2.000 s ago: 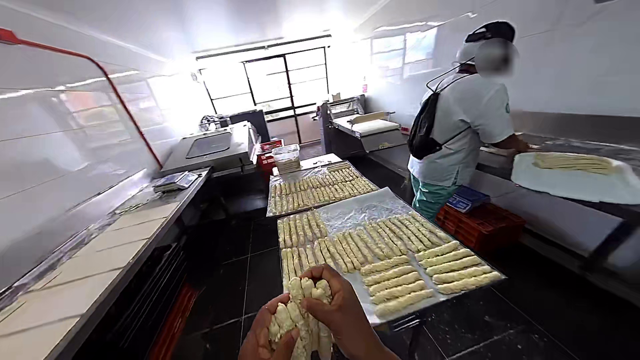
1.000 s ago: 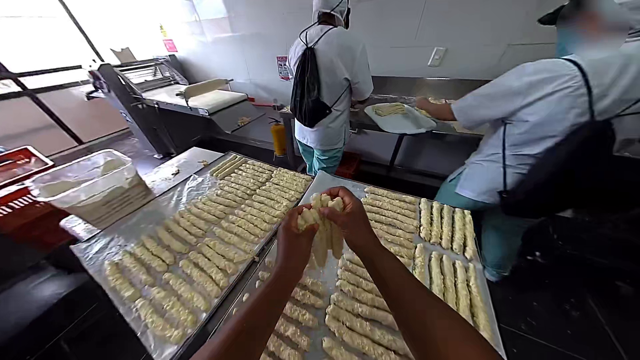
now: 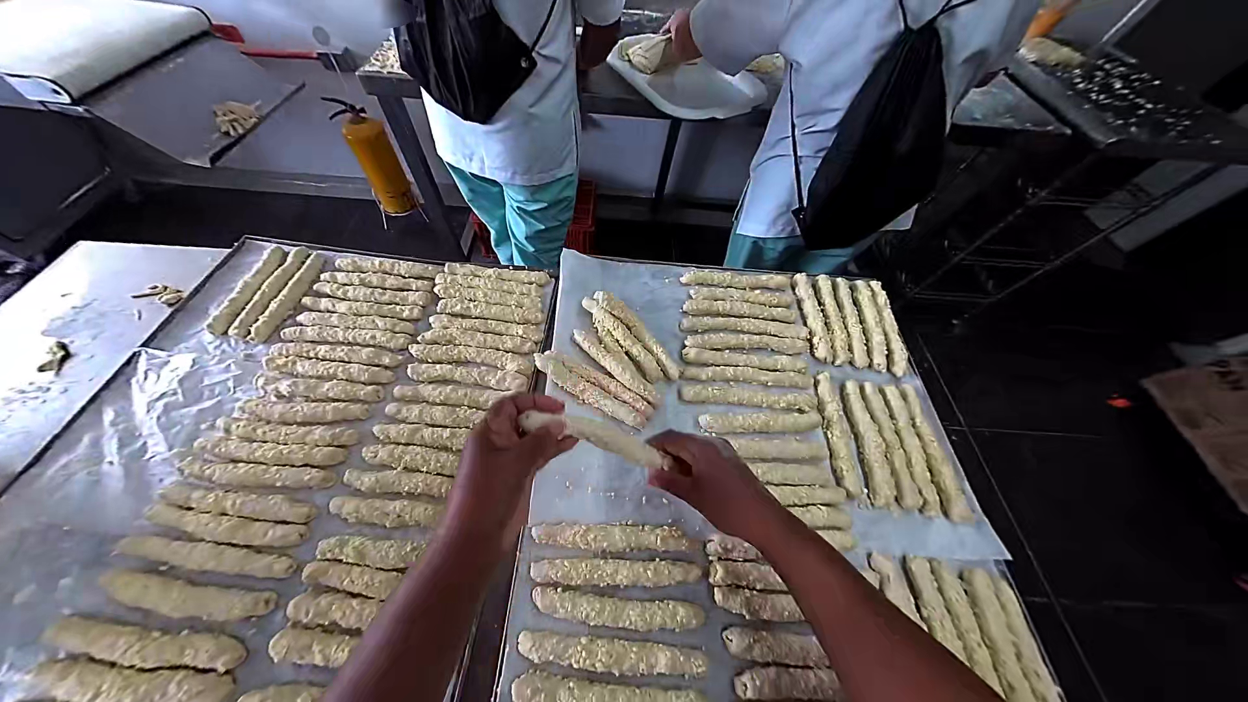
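Note:
One dough stick (image 3: 606, 439) is stretched between my hands, over the lined tray on the right. Its left end is pinched by my left hand (image 3: 507, 444), and its right end by my right hand (image 3: 704, 473). Just beyond, several coated dough sticks (image 3: 624, 336) lie slanted in a loose pile on the parchment paper (image 3: 604, 487). Rows of dough sticks (image 3: 746, 398) cover the right side of that tray, and more dough sticks (image 3: 614, 606) lie crosswise nearer me. The tray on the left holds further rows of dough sticks (image 3: 336, 353).
Two co-workers in white tops stand beyond the trays at a counter, one handling dough (image 3: 648, 54) on a white tray (image 3: 687, 93). A yellow fire extinguisher (image 3: 378, 161) stands by the counter's leg. At left are a table with scraps (image 3: 146, 263) and a dough sheeter (image 3: 97, 39).
My hands held a bunch of sticks upright before; now they hold a single one, and several lie loose on the paper. The view has turned down toward the trays.

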